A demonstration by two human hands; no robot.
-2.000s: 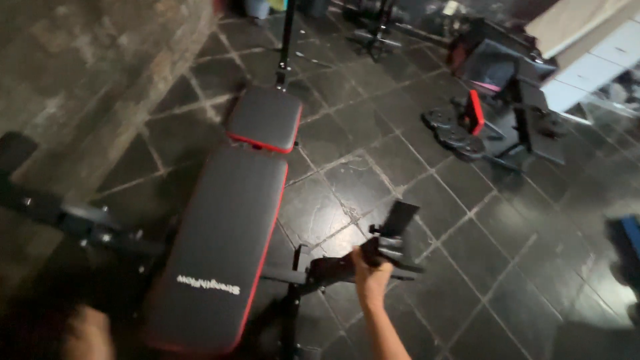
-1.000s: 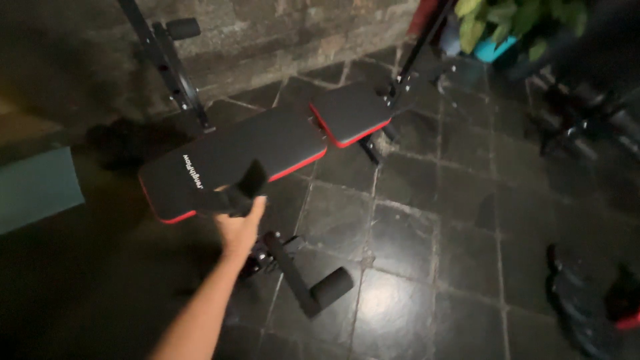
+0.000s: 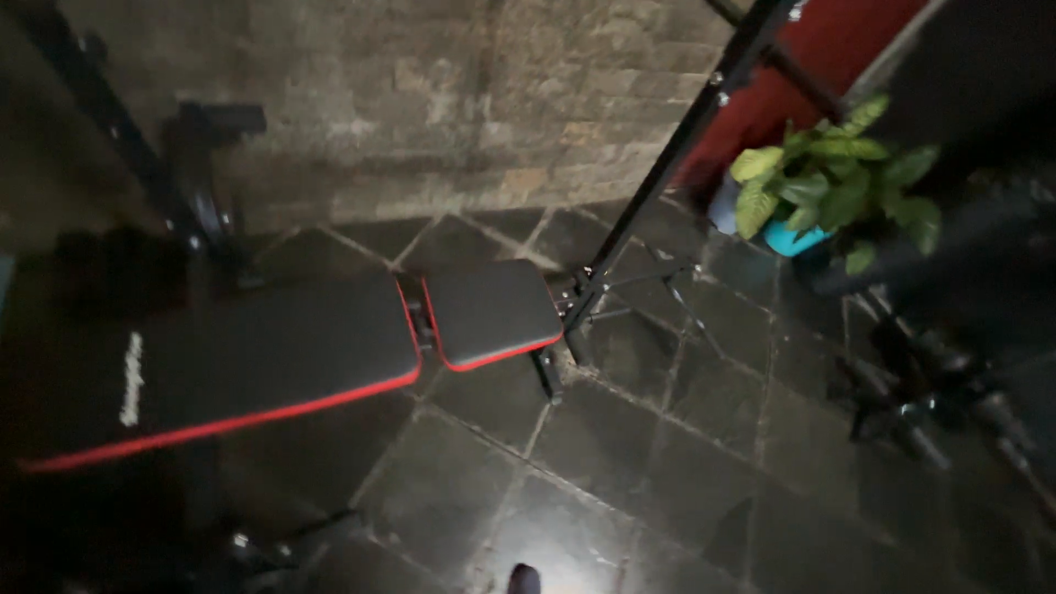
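Observation:
Neither of my hands shows in the head view. A black padded weight bench with red edging crosses the left and middle; its long back pad (image 3: pixel 280 346) bears white writing. Beside it, across a narrow gap, lies the shorter seat pad (image 3: pixel 493 313). A black steel upright (image 3: pixel 660 165) rises from the floor just past the short pad. Another dark upright (image 3: pixel 124 140) with a roller-like padded part (image 3: pixel 227 120) stands behind the long pad at the left. The picture is dim and blurred.
A stone wall (image 3: pixel 412 107) runs behind the bench. A leafy plant (image 3: pixel 841 177) in a turquoise pot (image 3: pixel 794 238) stands at the upper right. Dark metal equipment (image 3: pixel 916 404) is at the right on the tiled floor (image 3: pixel 511 462). A small dark rounded thing (image 3: pixel 525 579) shows at the bottom edge.
The hand seen at the bench a second ago, on a black part, has left the view. The view has swung toward the wall and plant.

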